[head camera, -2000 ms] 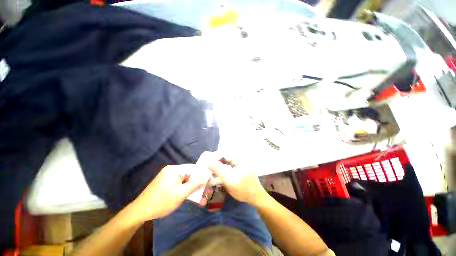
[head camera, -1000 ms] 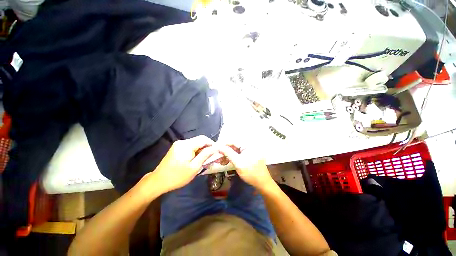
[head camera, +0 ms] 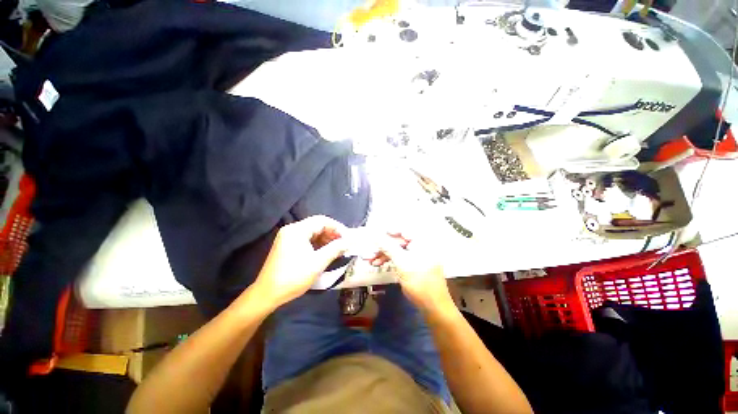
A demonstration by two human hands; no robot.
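My left hand [head camera: 295, 255] is at the table's front edge above my lap, its fingertips pinching a small pale strip [head camera: 330, 279] that hangs below them. My right hand [head camera: 413, 267] is just to the right, fingers curled and fingertips bent towards the left hand. Glare between the hands hides whether the right fingertips hold anything. Dark navy trousers [head camera: 235, 162] lie over the table's left part, their right end close to my left hand, under the bright light by the needle area. A small white label [head camera: 48, 95] shows on the dark cloth at upper left.
A white Brother sewing machine [head camera: 623, 81] spans the back. Right of the hands lie pliers [head camera: 433, 187], green snips [head camera: 524, 202], a fastener tray [head camera: 506, 158] and an accessories box [head camera: 680, 214]. Red baskets [head camera: 639, 283] with dark cloth stand below the table edge at right.
The camera view has sharpened and shifted slightly. My hands have moved a little apart, and the pale strip shows more clearly below the left fingers. The trousers look unmoved on the table.
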